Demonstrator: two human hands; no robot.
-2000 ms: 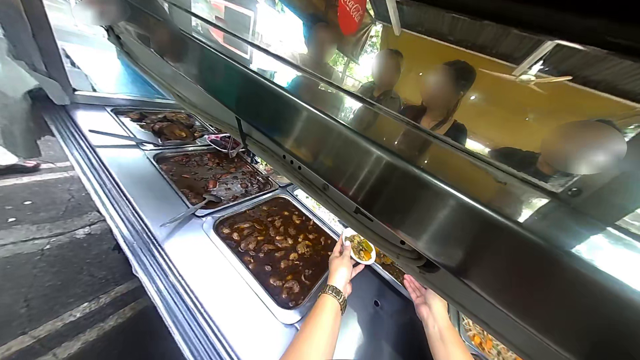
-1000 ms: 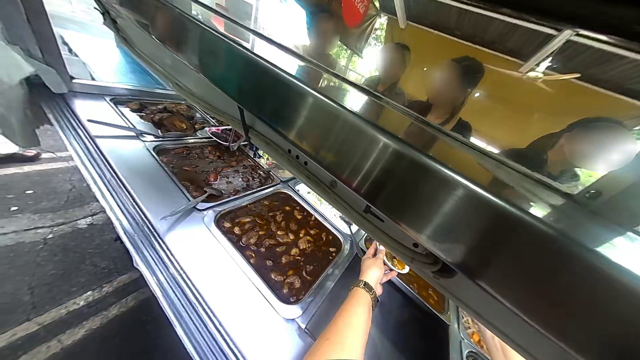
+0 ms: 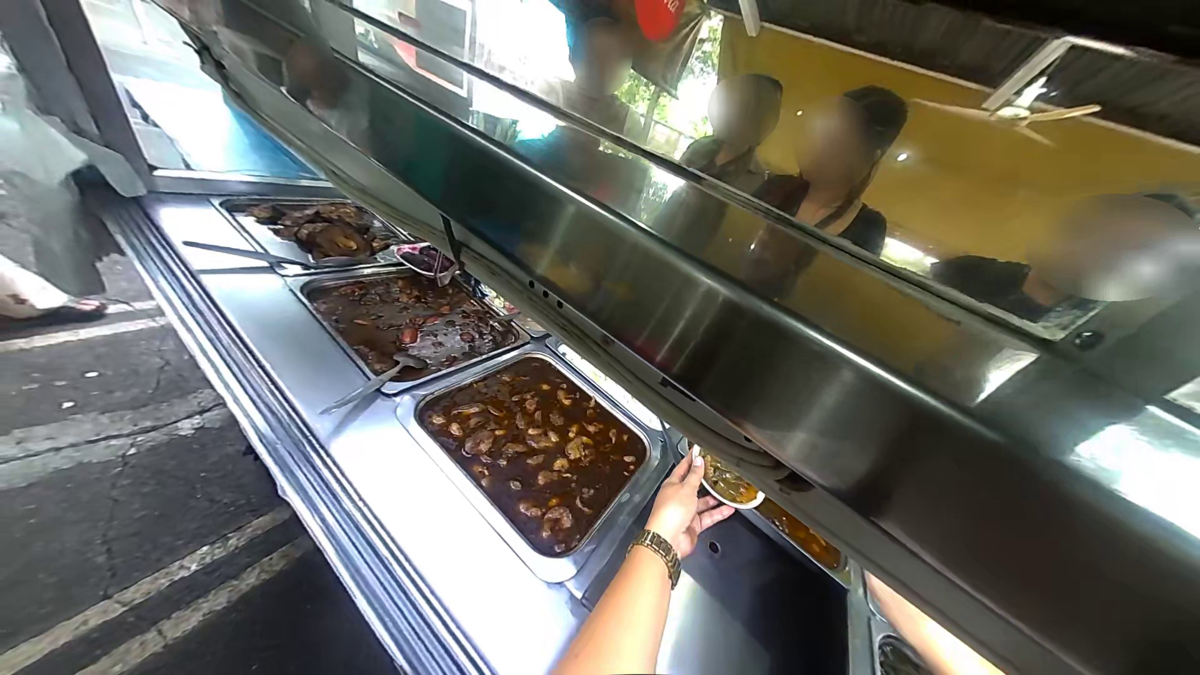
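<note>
My left hand, with a metal-band watch at its wrist, grips the near edge of a small white bowl of yellowish food, partly hidden under the counter's metal hood. Left of the hand is a steel tray of meat pieces in dark brown sauce. Behind that lies a tray of reddish-brown stew with a metal serving spoon resting on its edge. At the lower right, only my right forearm shows; the hood hides my right hand.
A long steel hood slants low over the food. A far tray of dark meat has a long utensil across its corner. More trays sit below the hood at right. Several people show beyond or in the glass. A person's foot is at far left.
My right hand left the bowl's side and went out of sight at the lower right. My left hand moved a little right and forward, under the hood, still with the bowl.
</note>
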